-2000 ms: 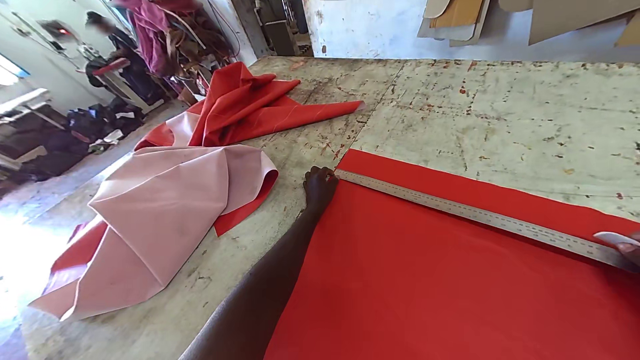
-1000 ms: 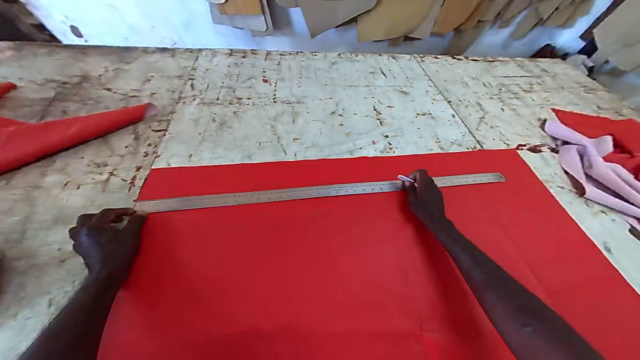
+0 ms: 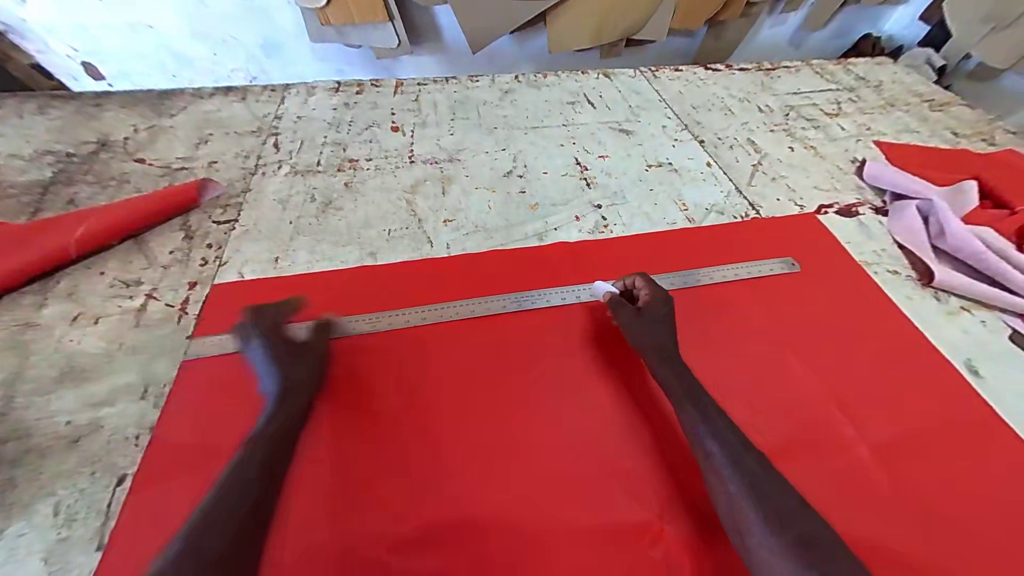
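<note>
A large sheet of red material (image 3: 480, 448) lies flat on a worn, stained table. Across its upper part runs a long metal ruler (image 3: 448, 310), its left end at the sheet's left edge. Above the ruler near that end is my left hand (image 3: 284, 344), blurred, fingers apart, holding nothing; whether it touches the metal I cannot tell. My right hand (image 3: 644, 308) pinches a small white piece (image 3: 605, 290), perhaps chalk, against the ruler right of its middle.
A folded red piece (image 3: 104, 228) lies at the left on the table (image 3: 496, 160). At the right edge is a crumpled heap of red material with a pale pink backing (image 3: 940, 212). Several brown and grey flat pattern pieces (image 3: 600, 24) hang on the wall behind.
My left hand has left the ruler's left end and moved right, over the ruler. The right hand stays at about the same part of the ruler as one second ago. The view swung right earlier.
</note>
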